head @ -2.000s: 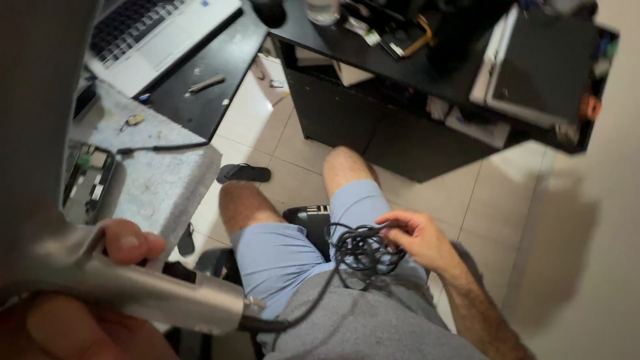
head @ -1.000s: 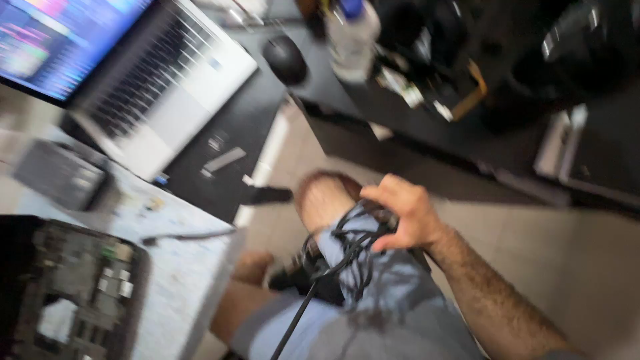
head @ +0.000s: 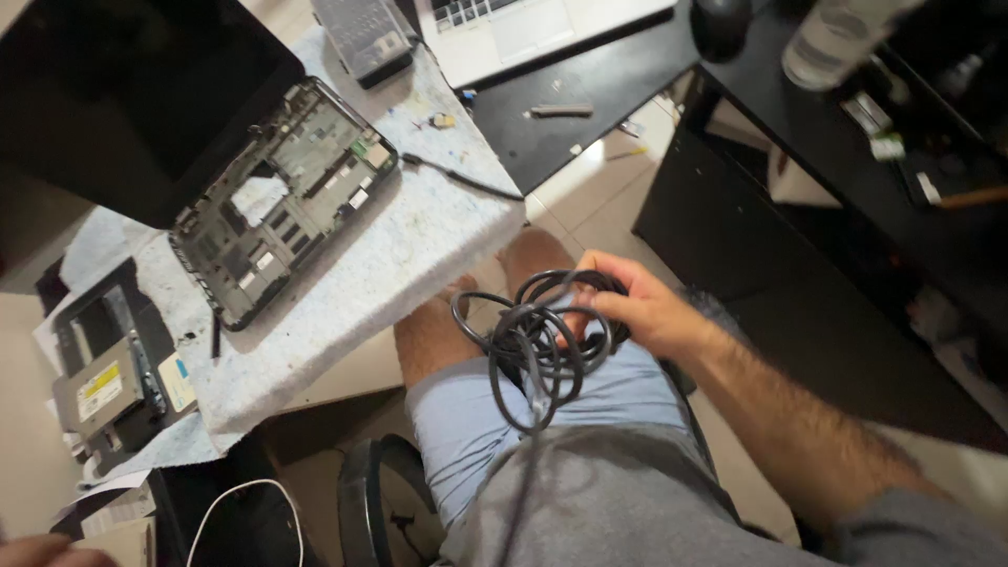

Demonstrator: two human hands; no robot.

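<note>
My right hand (head: 630, 307) grips a loosely coiled black power cord (head: 543, 346) above my lap, with loops hanging to the left of the fingers. One length of the cord runs down past my grey shirt and out of view. Only some blurred fingers of my left hand (head: 59, 551) show at the bottom left corner; whether they hold anything is hidden. An opened laptop base (head: 291, 205) with bare inner parts lies on a pale blue cloth (head: 409, 236), its dark screen (head: 150, 94) raised. A short black cable (head: 461, 179) rests near the cloth's corner.
A silver laptop (head: 543, 31), a mouse (head: 720, 27) and a clear bottle (head: 835, 39) stand on black desks at the top. An optical drive (head: 106, 390) lies at left. A white cable (head: 240, 492) loops at bottom left. The black cabinet (head: 787, 276) is at right.
Two seconds ago a grey handheld device with a cord was held at the left; it is out of view now. My right hand still holds the coil. The view has swung left.
</note>
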